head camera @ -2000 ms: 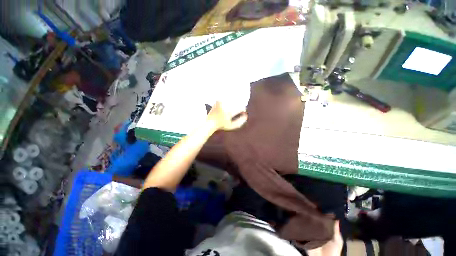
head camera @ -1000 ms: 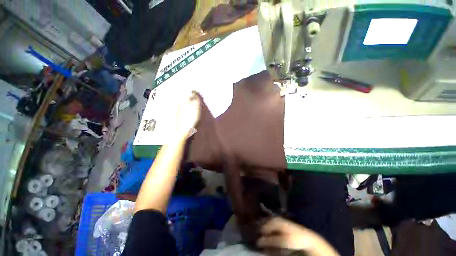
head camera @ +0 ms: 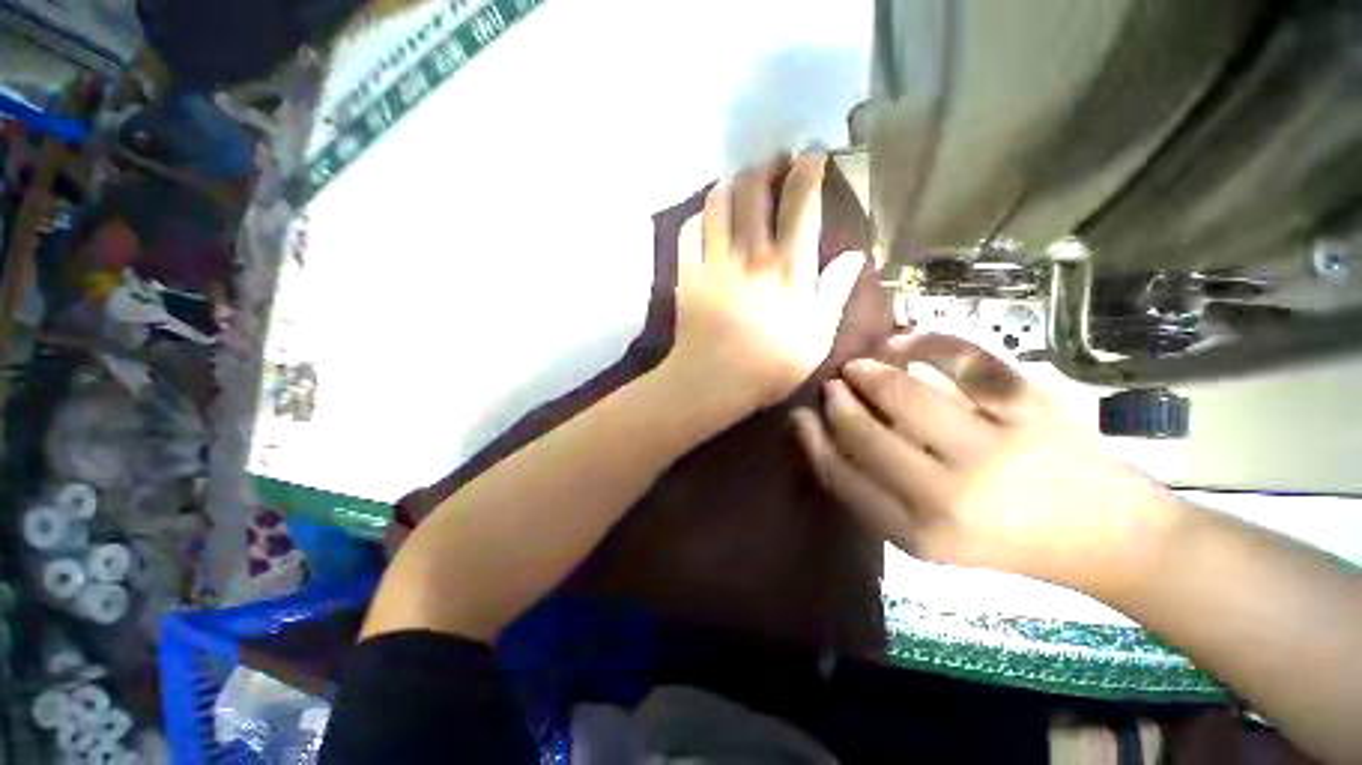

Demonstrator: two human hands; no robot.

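Note:
A dark brown garment panel point(head camera: 717, 501) lies on the white sewing table and hangs over its front edge. My left hand point(head camera: 762, 284) lies flat on the cloth left of the presser foot, fingers pointing away from me. My right hand point(head camera: 971, 463) is on the cloth edge just in front of the foot, with fingers bent and a bit of cloth by the thumb and forefinger. The sewing machine head point(head camera: 1105, 135) is close above. The needle and the exact seam edge cannot be made out.
The black ribbed knob point(head camera: 1144, 413) and bent metal rod point(head camera: 1070, 307) are right of the foot. The table's green ruler edge point(head camera: 1046, 658) runs along the front. A blue basket point(head camera: 187, 673) with clear plastic is at lower left. Thread cones point(head camera: 82, 553) stand on the floor at left.
The view has moved closer to the needle area. My left hand has moved from the table's left part to beside the foot. My right hand has come up from the lap onto the cloth.

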